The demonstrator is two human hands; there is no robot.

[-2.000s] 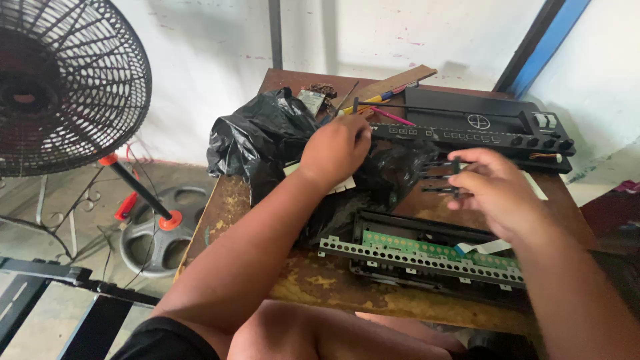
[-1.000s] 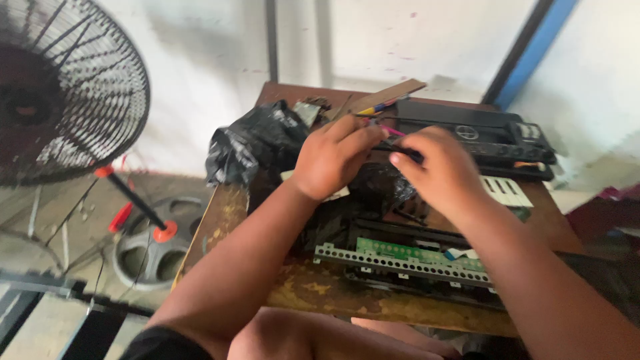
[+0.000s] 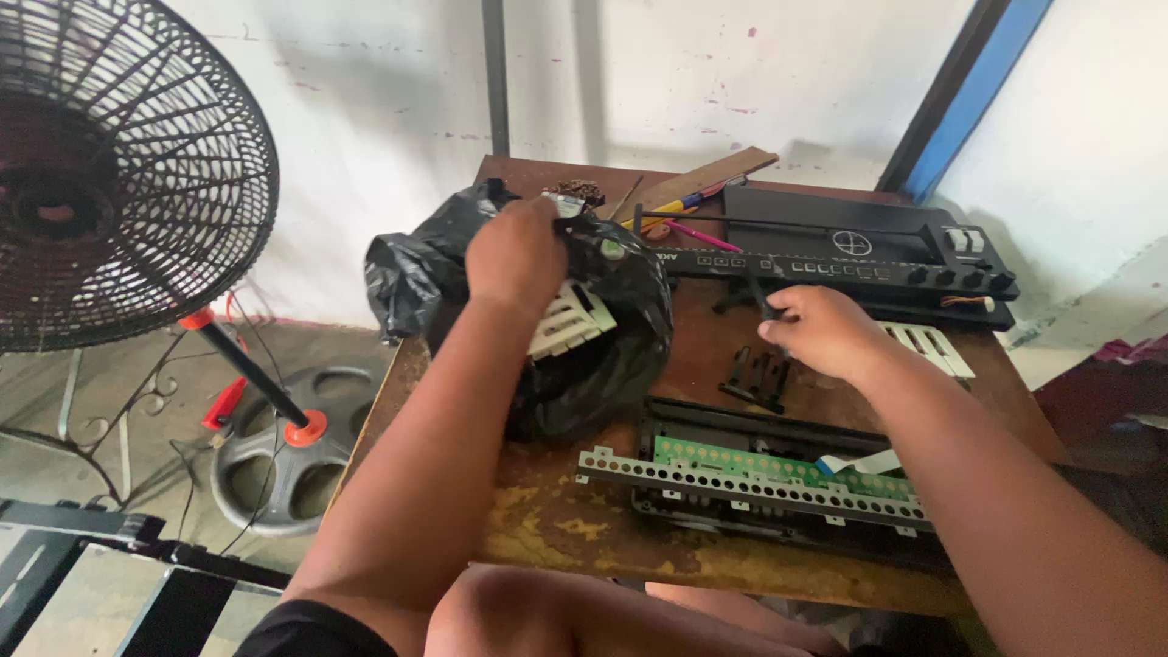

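My left hand (image 3: 517, 251) grips the rim of a black plastic bag (image 3: 593, 392), whose mouth gapes toward me. White piano-style keys (image 3: 572, 321) lie inside it. A small black plastic piece (image 3: 759, 297) is pinched in my right hand (image 3: 808, 328), right of the bag. Just below that hand, a set of black keys (image 3: 759, 379) rests on the table. Nearer to me lies an opened black keyboard casing (image 3: 652, 424) with a green circuit board (image 3: 721, 453) and a perforated metal strip (image 3: 748, 486). More white keys (image 3: 926, 349) lie partly behind my right forearm.
A black MIDI controller's top housing (image 3: 803, 219) lies along the back of the wooden table (image 3: 547, 538). Pens (image 3: 675, 208), a pink stick (image 3: 703, 235) and a wooden strip (image 3: 716, 178) are left of it. A pedestal fan (image 3: 119, 182) stands at the left.
My left hand has moved left to the bag's rim, and the bag's mouth is now spread wider. My right hand has moved away from my left, to the right.
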